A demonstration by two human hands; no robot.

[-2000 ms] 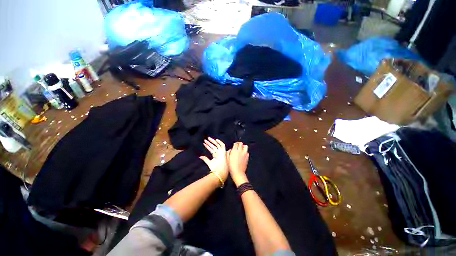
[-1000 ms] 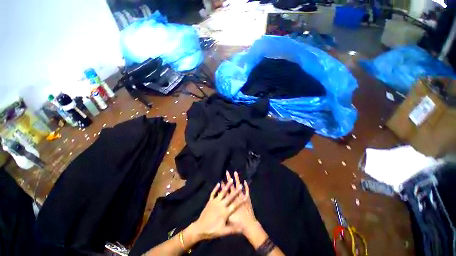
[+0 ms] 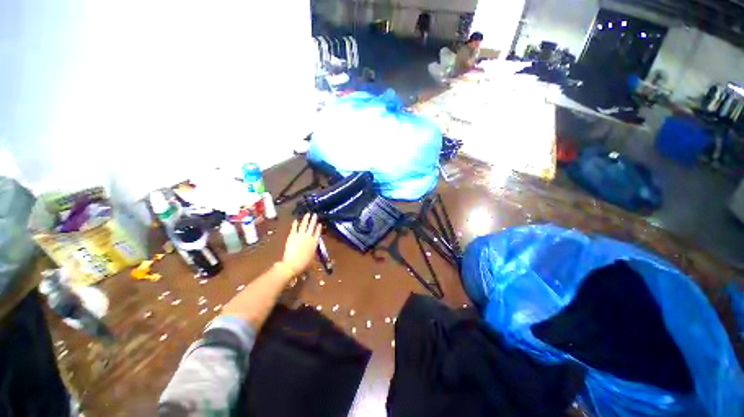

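My left hand (image 3: 302, 243) reaches forward over the table, fingers extended at the near left edge of a heap of black hangers (image 3: 424, 252) and a black item with a grey patterned panel (image 3: 359, 210). It seems to hold nothing; whether the fingertips touch the heap is unclear. My right hand is out of the picture. The black garment stack (image 3: 302, 366) lies below my left forearm, cut off by the bottom edge. The black jacket or top (image 3: 457, 362) lies to its right, also cut off.
An open blue bag (image 3: 522, 269) holds black cloth at the right. Another blue bag (image 3: 375, 147) stands behind the hangers. Bottles (image 3: 196, 244) and a yellow container (image 3: 90, 248) stand at the left. A seated person (image 3: 467, 55) is far behind.
The view has swung left and up. My left hand has left the black garment and moved to the hanger heap. My right hand, the scissors and the box have left the picture.
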